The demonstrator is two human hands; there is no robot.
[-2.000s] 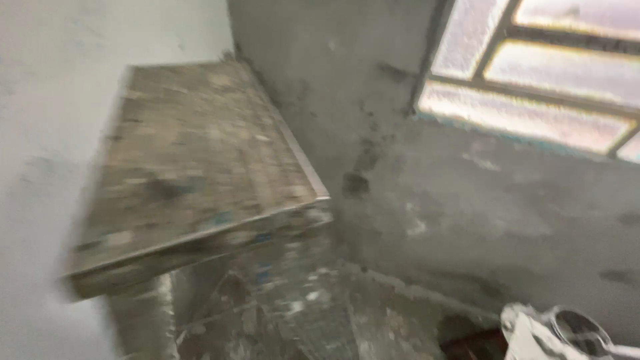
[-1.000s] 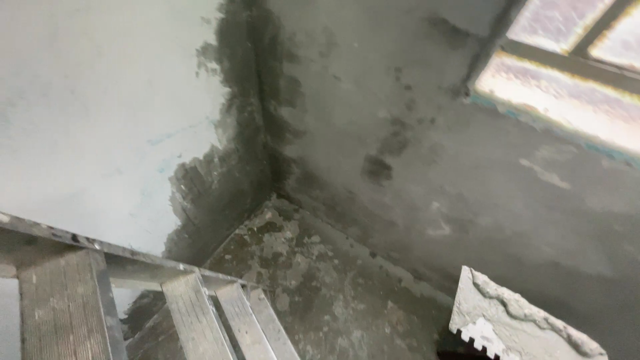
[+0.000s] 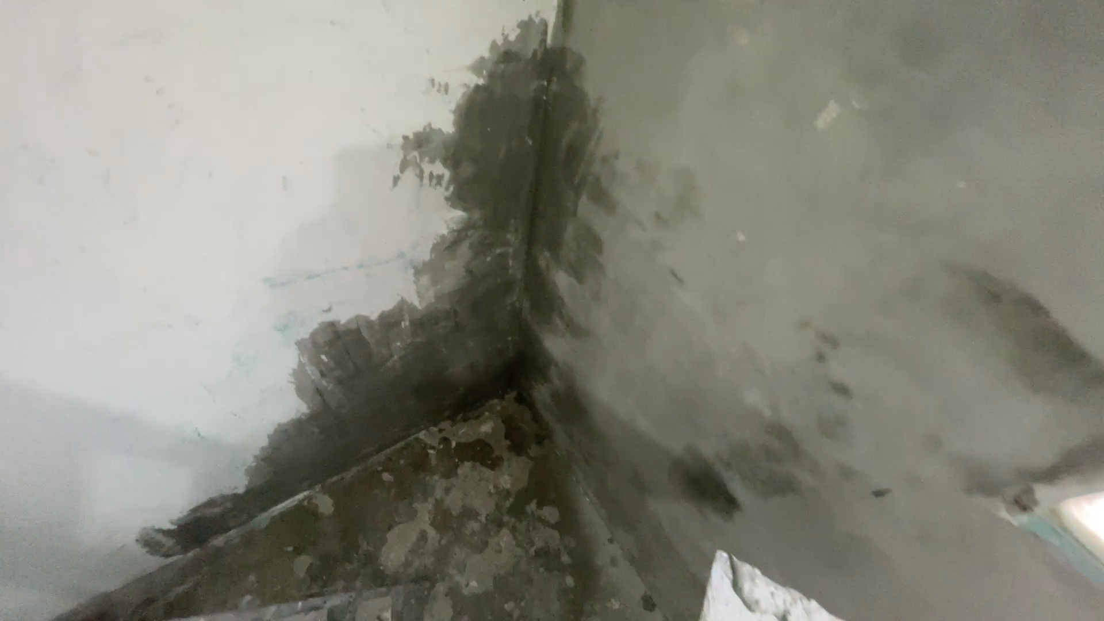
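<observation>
Neither my left hand nor my right hand shows in the head view. At the bottom right edge, the corner of a plaster-covered plate (image 3: 759,595) pokes into view; whatever holds it is out of frame. Ahead, a white wall (image 3: 216,172) meets a grey skimmed wall (image 3: 776,216) at an inner corner. Dark grey patches (image 3: 496,147) run down both sides of that corner and spread left along the foot of the white wall.
Below the corner lies a mottled floor (image 3: 466,517) with pale splotches. A pale metal edge (image 3: 319,606) crosses the bottom of the view. Part of a bright window (image 3: 1088,520) shows at the far right.
The view has swung over to the wall corner. The ladder steps and most of the window have left the frame. Less of the plaster-covered plate shows at the lower right.
</observation>
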